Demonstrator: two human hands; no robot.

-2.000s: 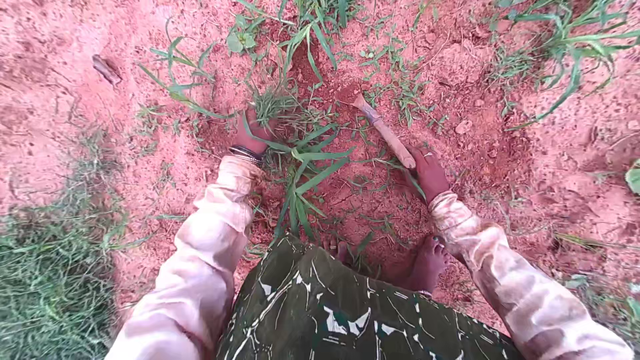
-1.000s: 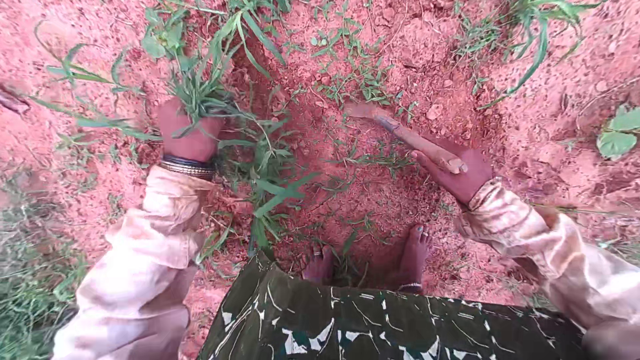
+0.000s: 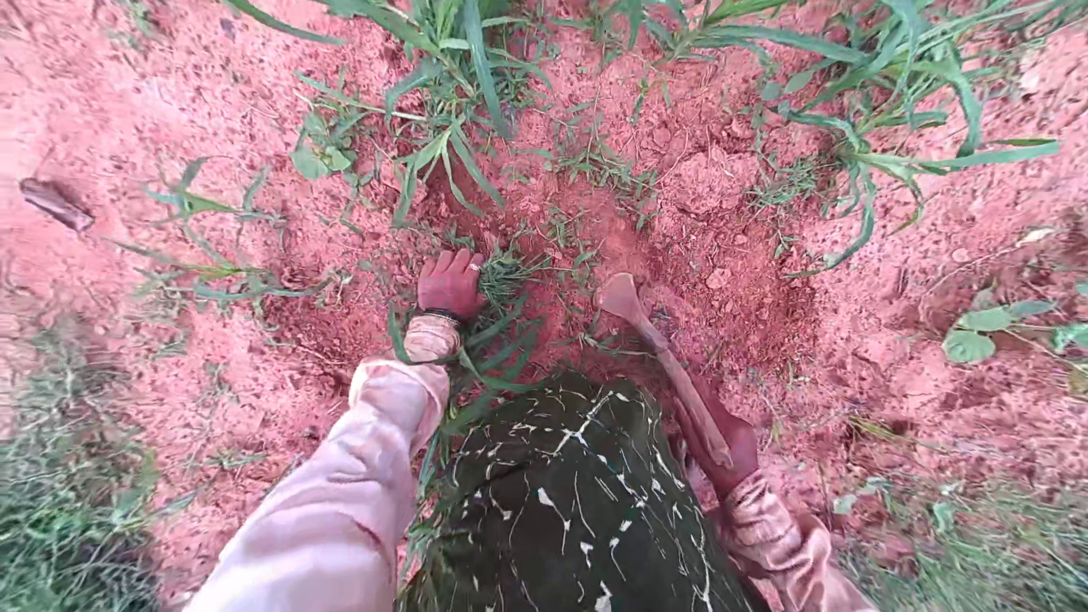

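Note:
My left hand (image 3: pixel 450 285), with a ring and dark bangles, lies low over the soil at a clump of green weeds (image 3: pixel 506 276); whether its fingers grip them is hidden. Long-bladed grass (image 3: pixel 501 344) lies beside the wrist and reaches down to the cloth over my knees. In my right hand (image 3: pixel 727 446) is the wooden handle of a small hand hoe (image 3: pixel 680 374). The tool's broad flat end (image 3: pixel 619 296) points up and left, over loose red soil right of the left hand.
Tall grass plants (image 3: pixel 463 68) stand ahead, with more (image 3: pixel 875 144) at the upper right. A brown piece of debris (image 3: pixel 56 204) lies far left. Broad-leaved weeds (image 3: pixel 969 336) grow at the right. Patterned dark cloth (image 3: pixel 578 501) covers my knees.
A second ago my left hand held up a bunch of grass; now it is down at the soil. My right hand has drawn the tool in beside my knees. The view has shifted.

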